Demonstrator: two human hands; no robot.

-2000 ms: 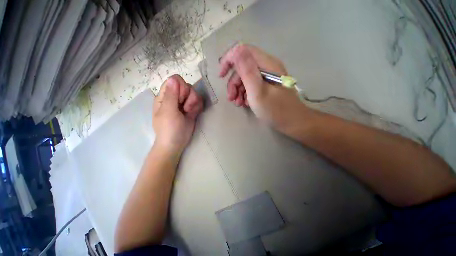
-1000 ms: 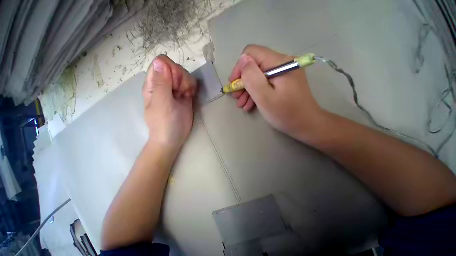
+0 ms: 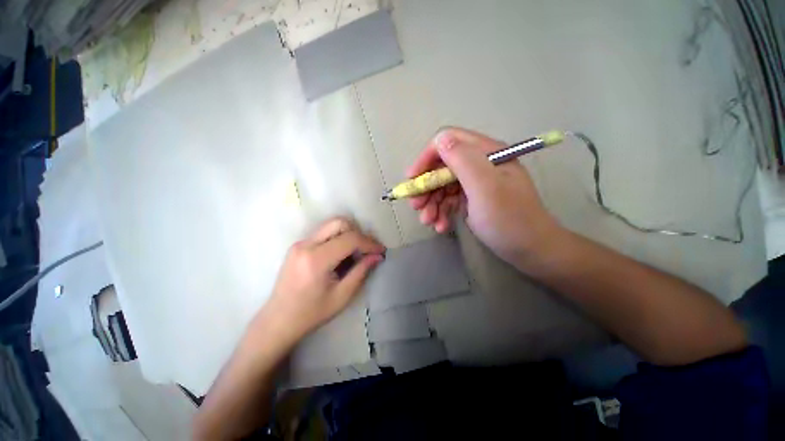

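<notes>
A large beige-grey lining panel (image 3: 207, 207) lies flat with a fine stitched seam (image 3: 372, 138) down its middle. Darker grey tabs sit at the seam's far end (image 3: 349, 56) and near end (image 3: 419, 274). My right hand (image 3: 495, 194) holds the yellow-wrapped thread burner (image 3: 428, 183) like a pen, its dark tip at or just above the seam. My left hand (image 3: 327, 280) rests on the panel left of the near tab, thumb and fingertips nearly together at the tab's corner; whether they pinch a thread cannot be seen.
The tool cord (image 3: 637, 226) trails right across the panel. Layered sheets stand at the upper right (image 3: 757, 69) and upper left (image 3: 73, 21). A grey cable (image 3: 52, 269) and a dark slot-like object (image 3: 114, 323) lie at left. A small yellow mark (image 3: 293, 192) shows on the panel.
The panel has shifted, with both tabs now higher in view. My left hand has moved from the far tab to the near tab and its fist has loosened. The burner tip has left the far tab.
</notes>
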